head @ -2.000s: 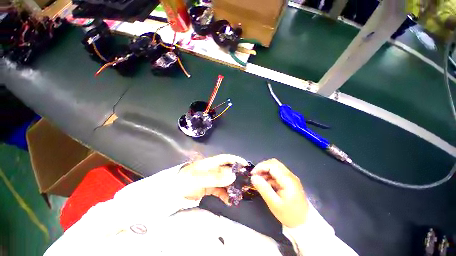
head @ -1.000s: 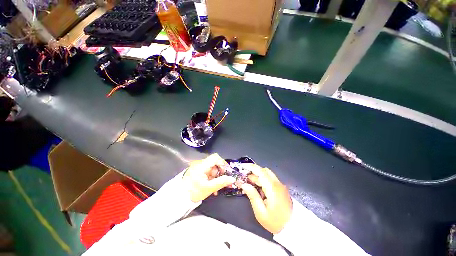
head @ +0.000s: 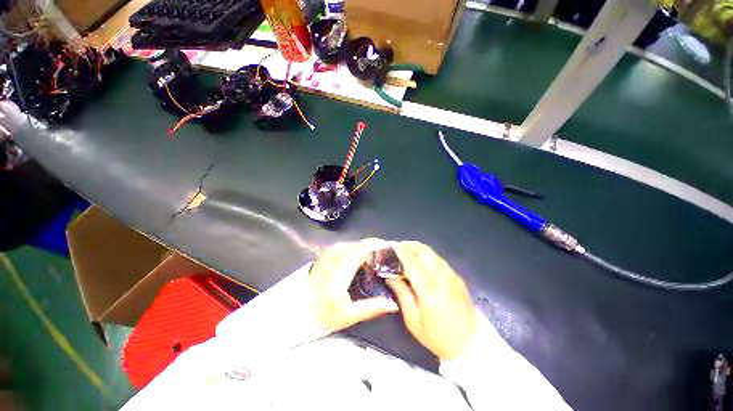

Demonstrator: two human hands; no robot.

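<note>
My left hand and my right hand are together at the bench's near edge, both around a small dark module. The left fingers and thumb cup it from the left, and the right fingers press on its silvery part from the right. Much of the module is hidden by the fingers. Another part-assembled module sits on the mat just beyond the hands, with a twisted red lead sticking up and thin orange wires with a blue-white tip at its right.
A blue air blow gun with a grey hose lies at right. Wired units cluster at upper left, near a black tray, an orange bottle and a cardboard box. A red stool stands below left.
The hands have closed around the module, hiding more of it; its wires no longer show. The module beyond the hands stays in place on the mat. The view has shifted slightly.
</note>
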